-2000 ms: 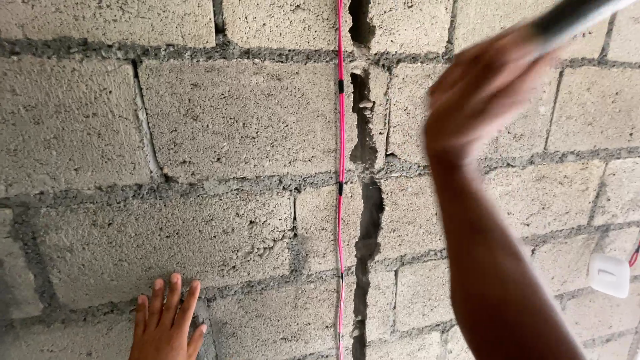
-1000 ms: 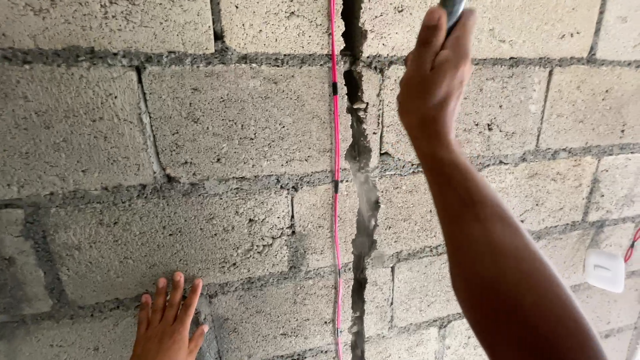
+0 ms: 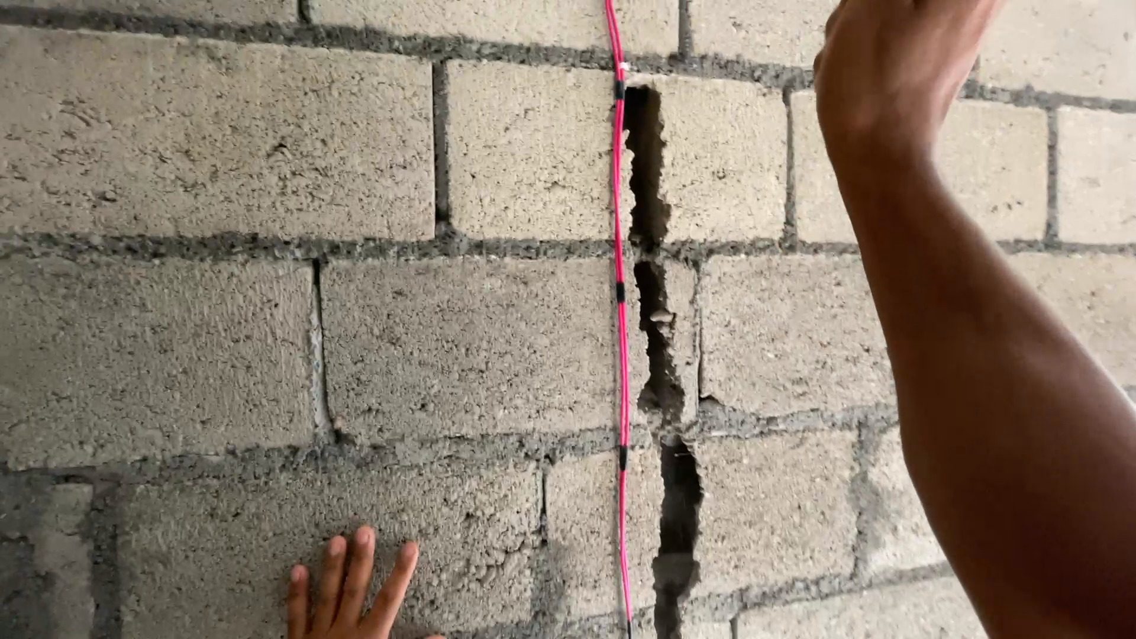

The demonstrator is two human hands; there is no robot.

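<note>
A concrete block wall fills the view. Down its middle runs a ragged vertical groove cut through the blocks, and just left of it hangs a pink cable banded with black tape. My left hand rests on the wall at the bottom left, fingers apart and nothing in it. At the top right my right hand is raised, to the right of the groove; its fingers are cut off by the frame's top edge, so what it holds is hidden.
Grey mortar joints run between the blocks. A small broken fragment sits inside the groove. My right forearm covers part of the wall on the right.
The view has shifted upward along the wall. The grey tool seen in my right hand earlier is out of sight. My left hand stays on the wall.
</note>
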